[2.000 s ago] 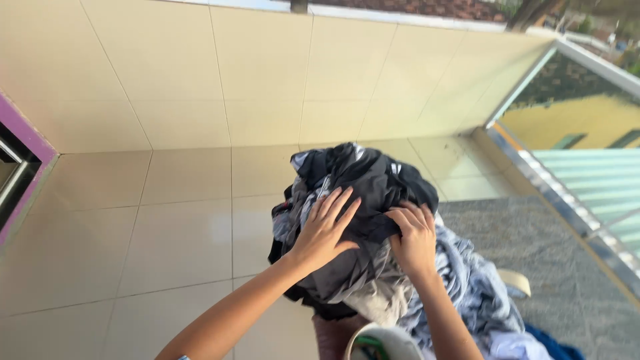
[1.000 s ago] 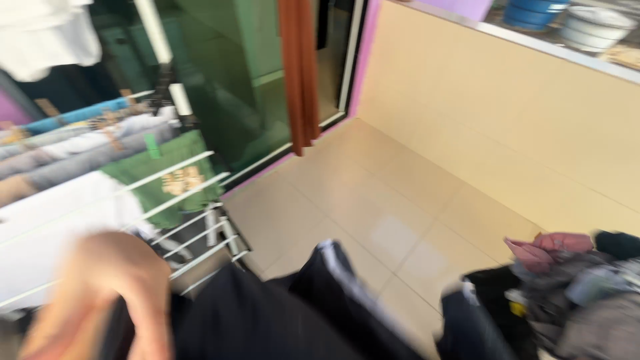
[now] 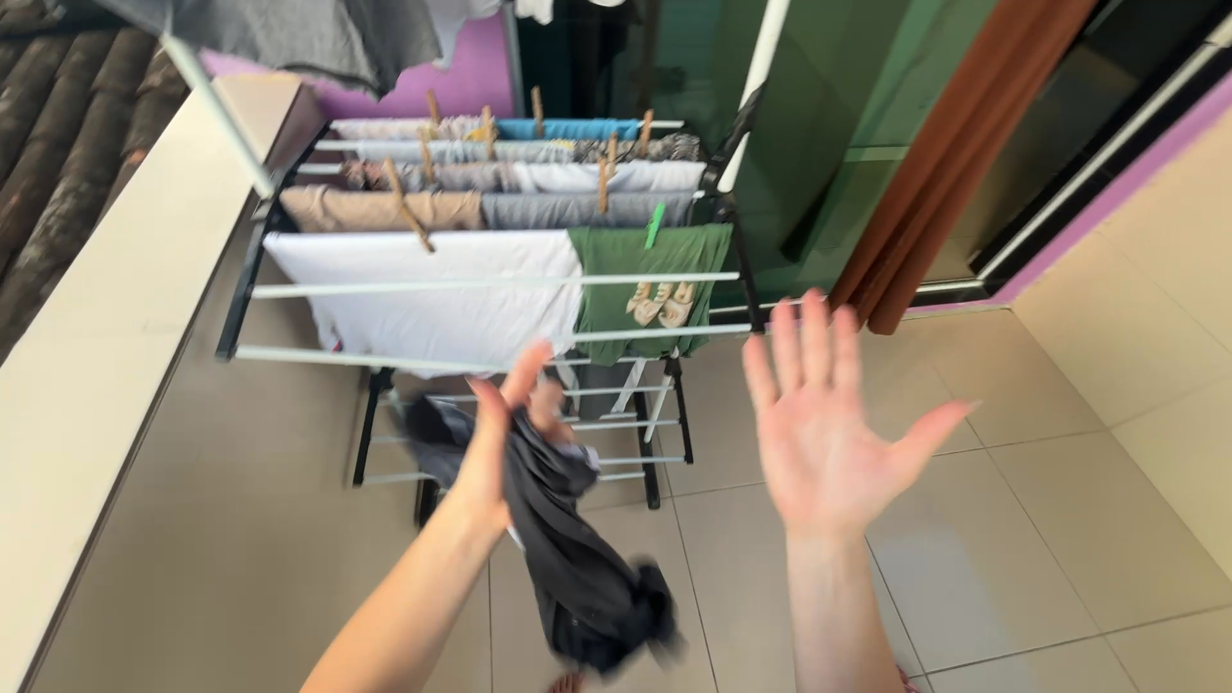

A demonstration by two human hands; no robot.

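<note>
A dark, twisted garment [image 3: 577, 568] hangs from my left hand [image 3: 500, 433], which is near the front of the clothes drying rack [image 3: 491, 364]. The cloth is blurred and passes between thumb and fingers. To the right, my right hand [image 3: 833, 433] is raised with its palm up and fingers spread, and holds nothing. On the rack hang a white cloth [image 3: 433, 289], a green garment with a print [image 3: 654, 250] and a beige cloth [image 3: 385, 209]. Wooden clothespins [image 3: 409, 207] and a green clothespin [image 3: 655, 225] sit on the laundry.
A low wall with a pale top [image 3: 144, 337] runs along the left, beside roof tiles [image 3: 87, 144]. A rust-brown curtain [image 3: 962, 164] hangs by the glass door [image 3: 818, 144]. Grey clothing [image 3: 308, 43] hangs at the top left. The floor is tiled [image 3: 1011, 549].
The view has swung from the laundry pile to the drying rack. Two seconds ago both hands lay on the pile; now the left holds a dark garment and the right is spread in the air.
</note>
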